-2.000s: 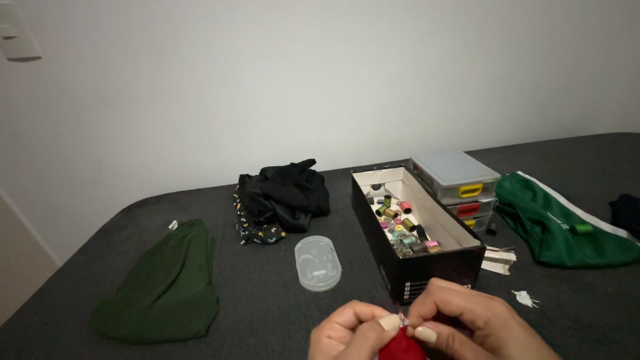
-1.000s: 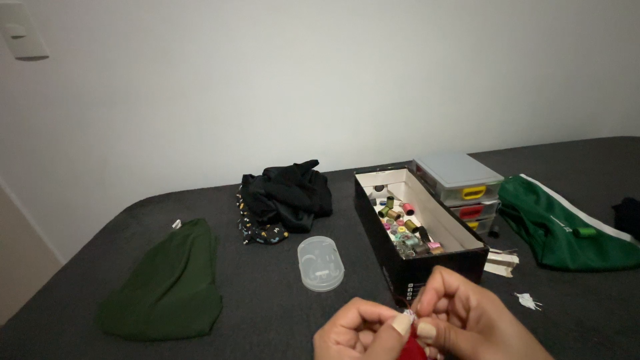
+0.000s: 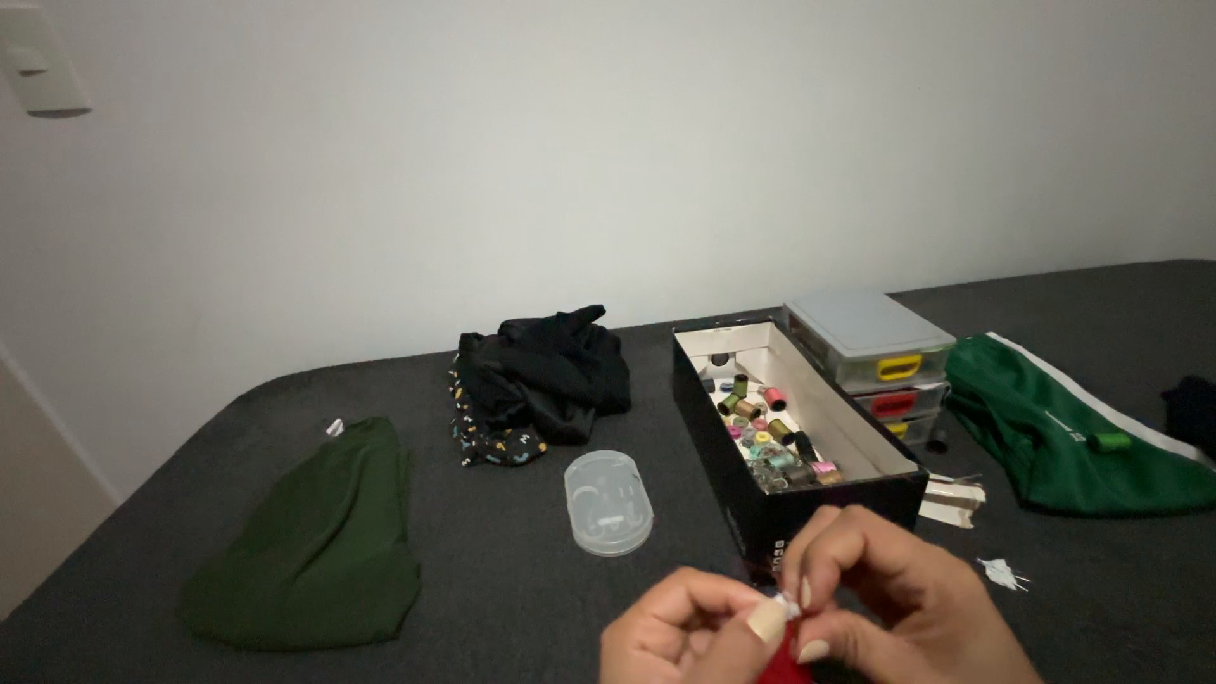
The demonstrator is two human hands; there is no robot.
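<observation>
At the bottom of the head view, my left hand (image 3: 698, 627) pinches a piece of red fabric (image 3: 787, 663) with a small white bit at its top edge. My right hand (image 3: 883, 594) is close against it, thumb and index finger at the same white bit; whether they hold a needle or thread is too small to tell. Just behind the hands stands a black cardboard box (image 3: 708, 446) with spools of thread (image 3: 748, 409) inside. Left of the box lies a clear plastic case (image 3: 609, 503).
Small plastic drawers (image 3: 869, 342) stand right of the box. Green fabric (image 3: 1054, 446) with a green thread spool (image 3: 1110, 442) lies farther right, near a white scrap (image 3: 1002, 574). Black clothing (image 3: 546, 370) and a dark green garment (image 3: 328, 541) lie to the left.
The fingers of my right hand have shifted slightly beside the red fabric. My left hand keeps its pinch on it.
</observation>
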